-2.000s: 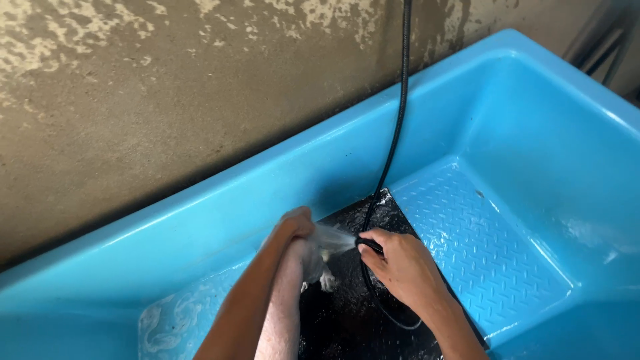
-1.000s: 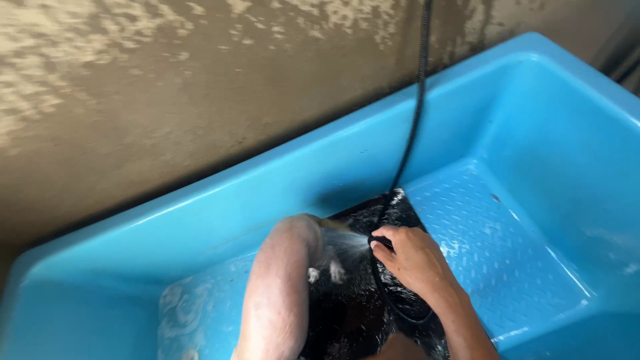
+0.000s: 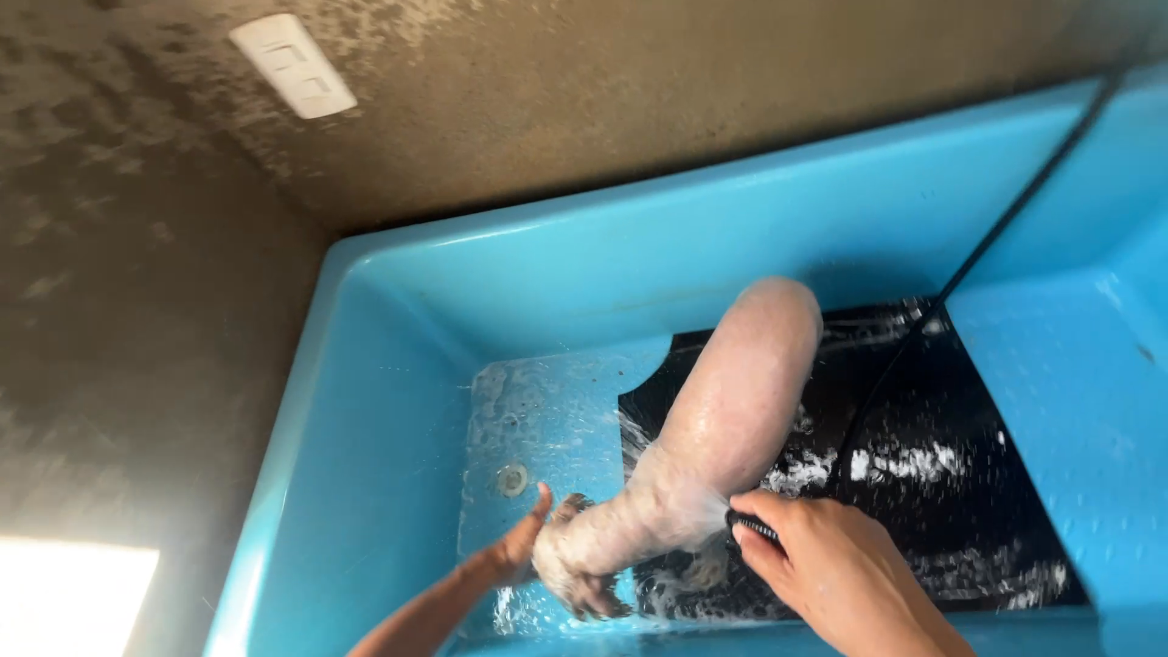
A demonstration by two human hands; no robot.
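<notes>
A wet, short-coated animal, apparently a dog [image 3: 730,401], stands in the blue tub, its head low at the left and its rump toward the tub's far wall. My right hand [image 3: 812,557] grips a black spray nozzle [image 3: 756,526], from which water sprays onto the neck and shoulder. My left hand [image 3: 527,538] is beside the head with the thumb raised; most of its fingers are hidden, so whether it holds the head cannot be told. A black hose [image 3: 995,233] runs from the upper right down behind my right hand.
A black wet mat [image 3: 940,429] lies on the floor of the blue tub [image 3: 511,233]. Near the tub's left end is a drain [image 3: 512,479]. Brown walls meet behind that end, and a white outlet plate [image 3: 294,66] is on the far wall.
The view has swung left, bringing the drain and outlet plate into sight. The animal's head now shows at the left with my left hand beside it. The spray now lands on the neck and shoulder.
</notes>
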